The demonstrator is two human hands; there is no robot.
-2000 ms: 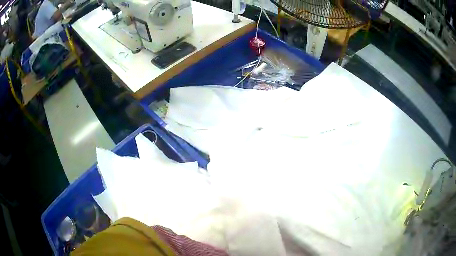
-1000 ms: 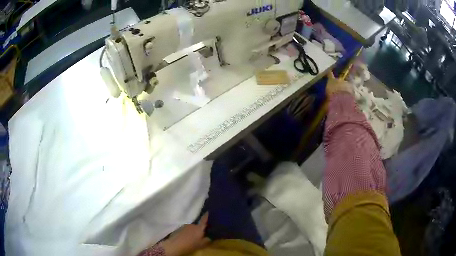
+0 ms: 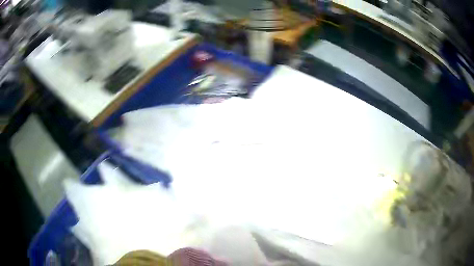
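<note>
White garment panels (image 3: 291,156) spread over the machine table and hang over the blue bins at the left; they are overexposed. The head of the sewing machine (image 3: 431,192) is at the right edge, blurred, with a yellow glow at its needle. A mustard and red-checked sleeve (image 3: 192,256) shows at the bottom edge, beside the white cloth. The hand of that arm cannot be made out. My other hand is not in view.
A blue bin (image 3: 47,234) is at the lower left. Another blue bin (image 3: 150,93) behind it holds clear plastic and a red item (image 3: 201,58). A second sewing machine (image 3: 101,44) stands on a white table at the upper left.
The view has swung left from the needle area and table front to the cloth and bins. The right arm, which reached toward the bundles, is out of view. The picture is now blurred.
</note>
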